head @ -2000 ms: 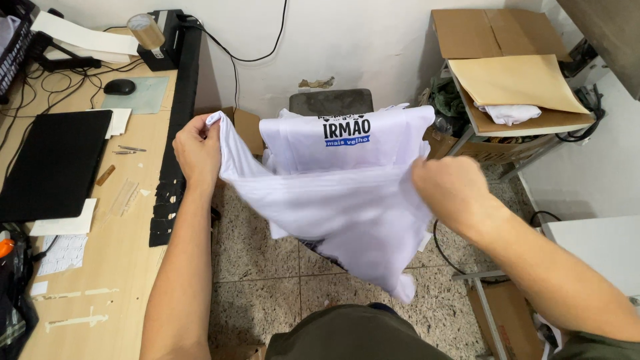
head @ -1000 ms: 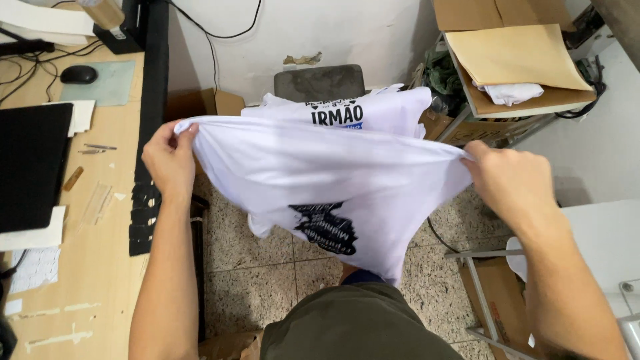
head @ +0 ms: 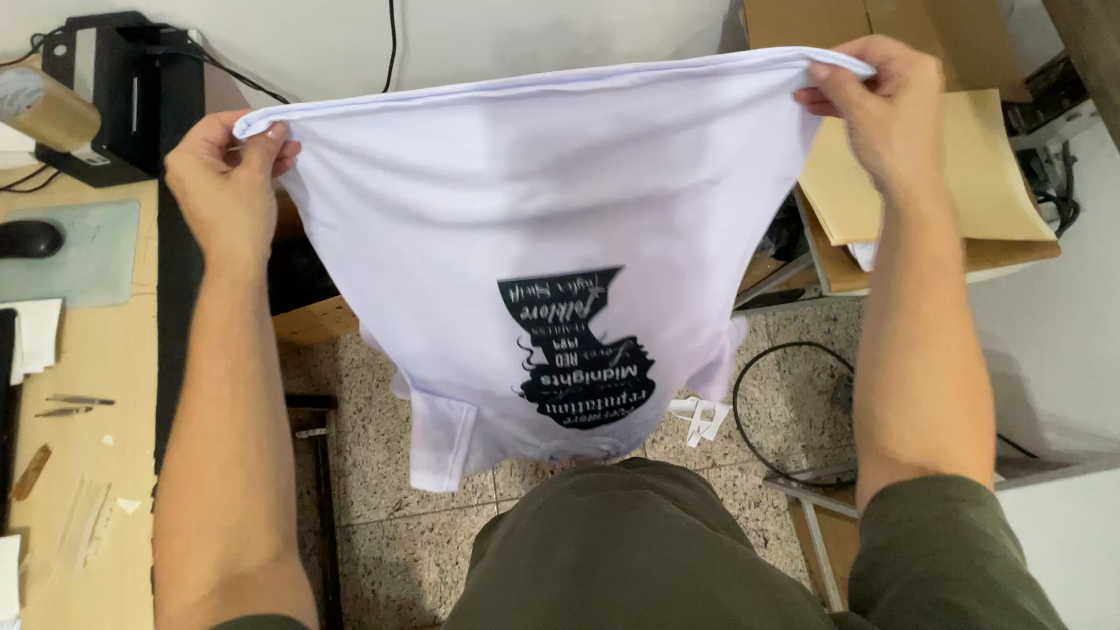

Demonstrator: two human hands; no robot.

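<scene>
A white T-shirt hangs upside down and spread out between my hands, its hem at the top. A black printed silhouette with lettering shows on its lower part, upside down from here. My left hand pinches the hem's left corner between thumb and fingers. At the hem's right corner my right hand grips the cloth the same way. One short sleeve dangles at the lower left. The shirt hides whatever is behind it.
On the left, a wooden desk holds a mouse, tweezers, paper and a tape roll. At right stands a shelf with yellowish sheets and cardboard. A black cable loops over the speckled floor.
The shirt has gone from folded over and slanting to spread wide, its dark print now in full view. Both hands have risen in view. The stacked shirts seen earlier are now hidden behind it.
</scene>
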